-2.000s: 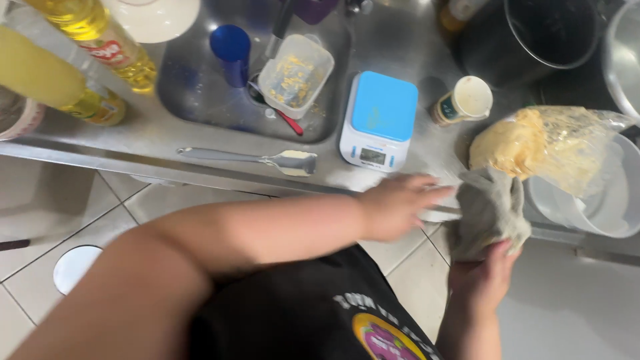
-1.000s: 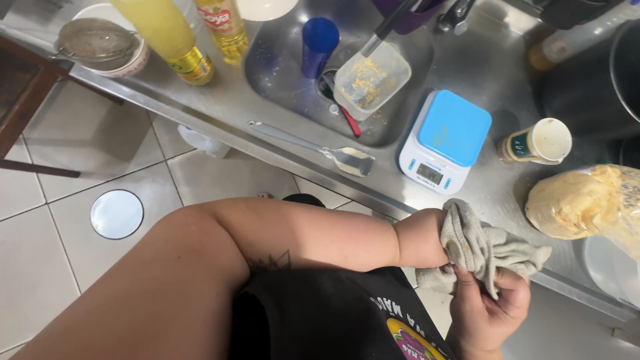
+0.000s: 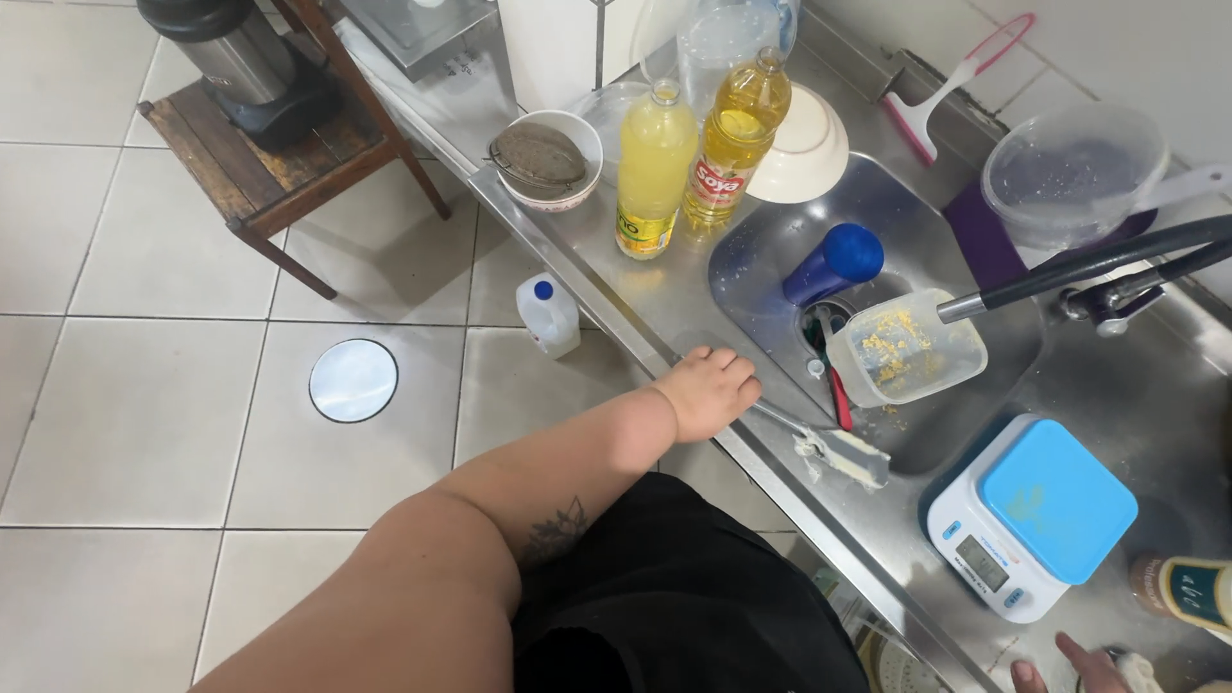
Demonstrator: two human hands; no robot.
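Observation:
My left hand [image 3: 714, 393] lies at the front edge of the steel counter, its fingers curled over the grey handle of a smeared spatula [image 3: 852, 456]; whether they grip it is unclear. At the bottom right edge only some fingers of my right hand [image 3: 1064, 664] show, beside part of a greyish cloth [image 3: 1134, 668]; its hold is hidden. A white kitchen scale [image 3: 1006, 520] with a blue top stands between the hands. In the sink [image 3: 1001, 371] are a blue cup [image 3: 835, 262], a plastic container [image 3: 905, 351] with yellow crumbs, and a red-handled utensil [image 3: 839, 397].
Two bottles of yellow liquid [image 3: 657, 168] [image 3: 736, 135] stand left of the sink, near a strainer [image 3: 541, 156] on a bowl and an upturned bowl [image 3: 804, 144]. A faucet hose [image 3: 1097, 255] reaches over the sink. A labelled jar [image 3: 1189, 589] is at right, a wooden stool [image 3: 260, 164] at left.
My left hand has left the cloth and moved left to the spatula handle. My right hand is now mostly out of the frame. The view has swung left.

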